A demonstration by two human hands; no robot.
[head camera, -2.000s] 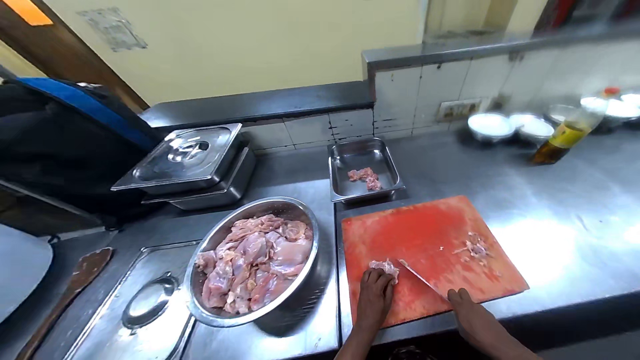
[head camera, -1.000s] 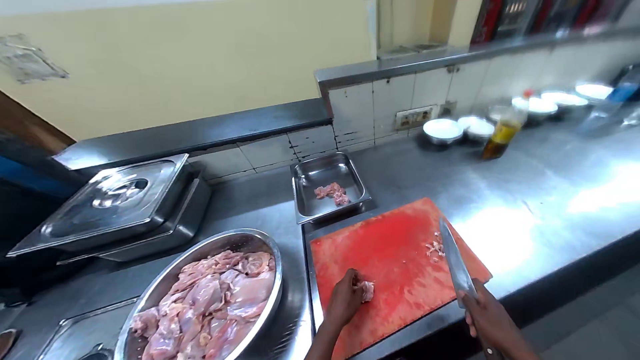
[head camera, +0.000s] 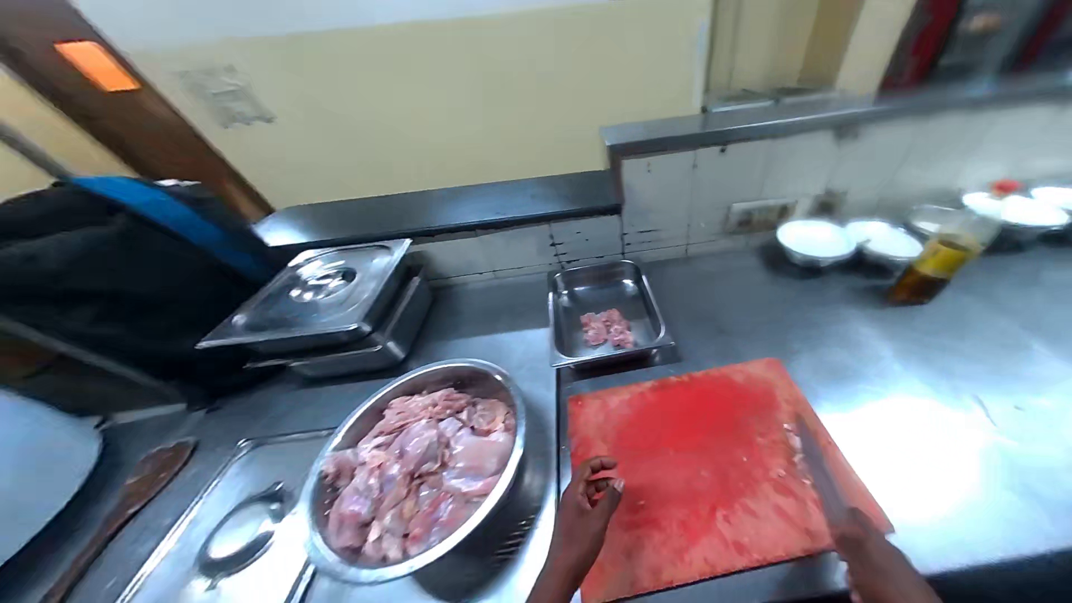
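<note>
My right hand (head camera: pixel 863 540) grips a kitchen knife (head camera: pixel 821 473), its blade lying over the right part of a red cutting board (head camera: pixel 687 452), beside small whitish scraps (head camera: pixel 794 440). Over the board's left edge is my left hand (head camera: pixel 590 507), fingers curled, with no meat seen in it. Left of that hand stands a round steel bowl (head camera: pixel 515 448) heaped with raw chicken pieces (head camera: pixel 427 465). Behind the board, a small pile of cut raw meat (head camera: pixel 606 328) lies in a rectangular steel pan (head camera: pixel 657 322).
Lidded steel pans (head camera: pixel 335 293) stand at the back left, and a steel lid (head camera: pixel 243 536) lies nearer. A wooden paddle (head camera: pixel 126 502) is at far left. White bowls (head camera: pixel 815 241) and a bottle of brown liquid (head camera: pixel 934 264) stand along the tiled wall.
The meat piece seen under my left hand on the board is gone from there, and that hand is lifted with its fingers off the board. The view has swung right, then back left.
</note>
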